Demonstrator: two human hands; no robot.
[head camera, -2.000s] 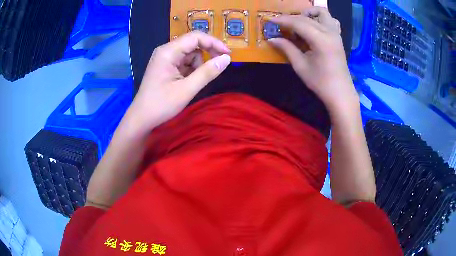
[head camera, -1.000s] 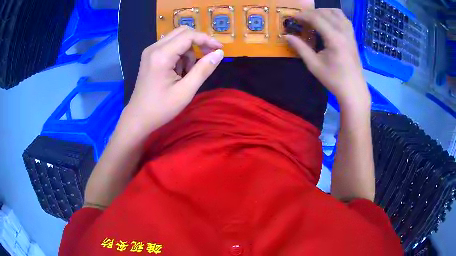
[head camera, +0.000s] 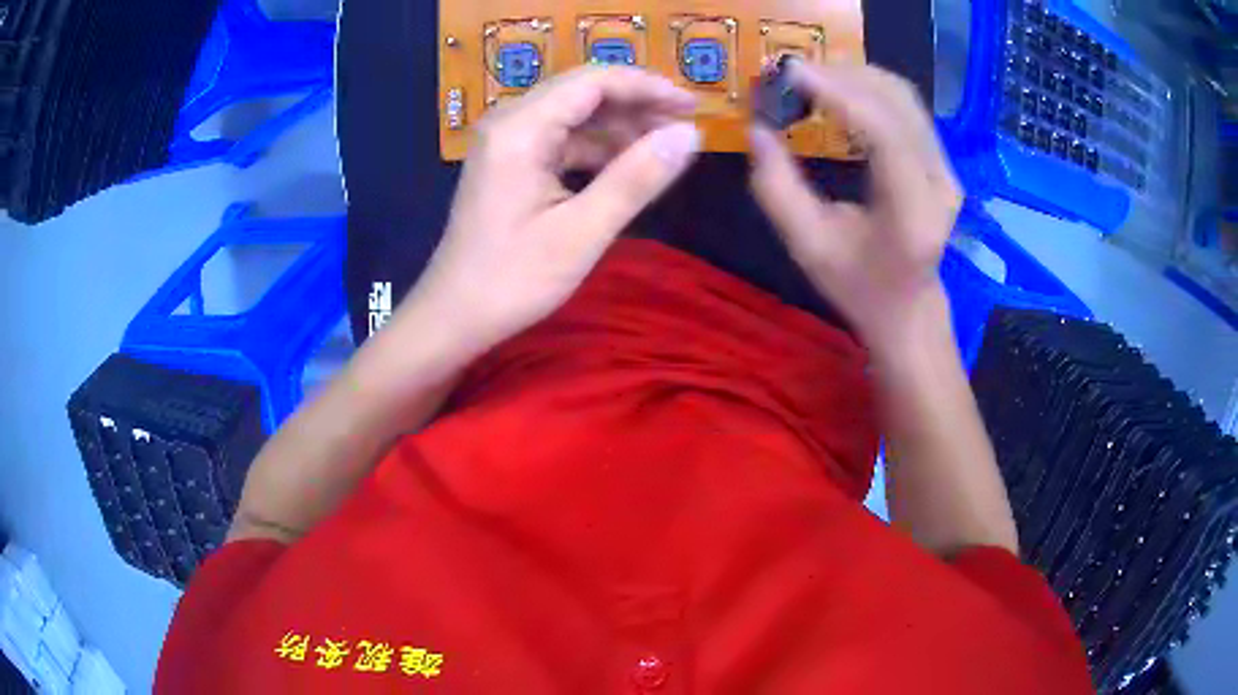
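The orange fixture (head camera: 469, 68) lies across the dark-trousered thighs at the top of the view, its far part cut off. Three blue-grey lens holder undersides (head camera: 703, 61) sit in the first three nests of the near row; my left hand partly covers the middle one. My right hand (head camera: 869, 190) pinches a dark lens assembly (head camera: 779, 99) between thumb and fingers, just above the near edge of the rightmost nest. My left hand (head camera: 557, 190) is beside it over the fixture's near edge, thumb and forefinger close together; whether anything is between them cannot be told.
Blue stools (head camera: 231, 272) stand left and right. A lens tray (head camera: 1066, 88) with dark parts is on the right stool. Stacks of black component trays stand at lower left (head camera: 170, 468), upper left (head camera: 102, 102) and lower right (head camera: 1100, 496).
My right hand has drawn the dark lens assembly slightly towards me from the rightmost nest. My left hand has moved right, towards it. The fixture appears slightly shifted in the view.
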